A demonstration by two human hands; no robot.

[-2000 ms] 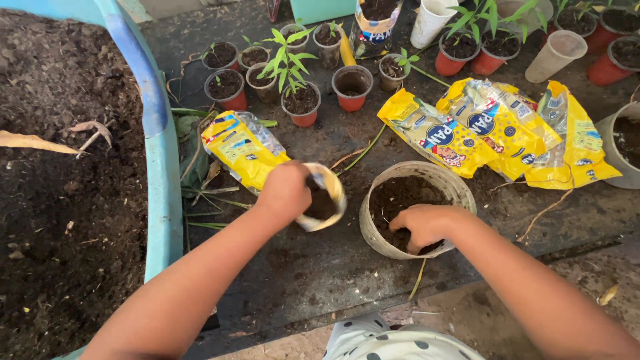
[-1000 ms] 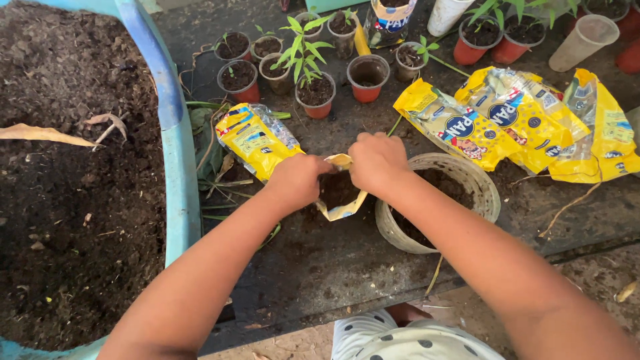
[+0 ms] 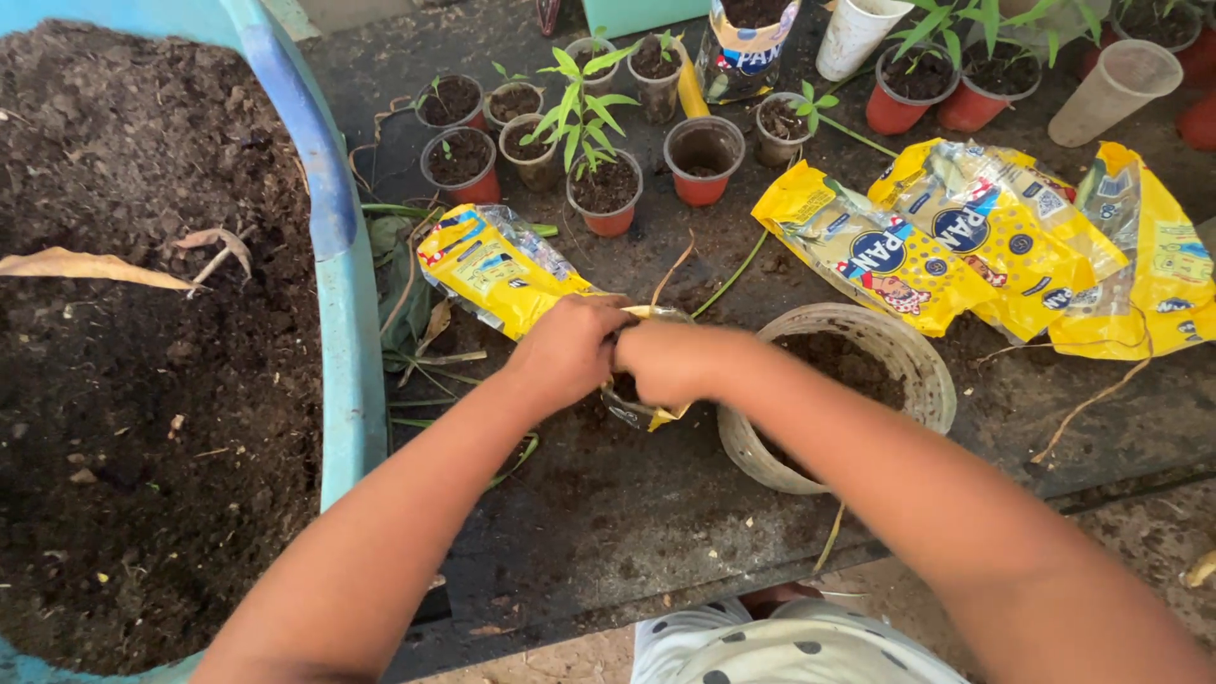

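My left hand grips the rim of a small plastic bag with its edge rolled down, which stands on the dark table and holds soil. My right hand is at the same bag's mouth, touching the left, its fingertips hidden inside or behind the rim. Just right of the bag, under my right forearm, stands a round translucent tub part filled with dark soil. An empty yellow P.A.N. bag lies flat behind my left hand.
A blue basin of soil fills the left side. Potted seedlings and a red-based cup stand behind. Several yellow bags lie at the right. A bag of soil and a white cup stand farther back.
Two seconds ago my right hand was in the tub's soil; it has moved left to the small bag. My left hand has kept hold of the bag.
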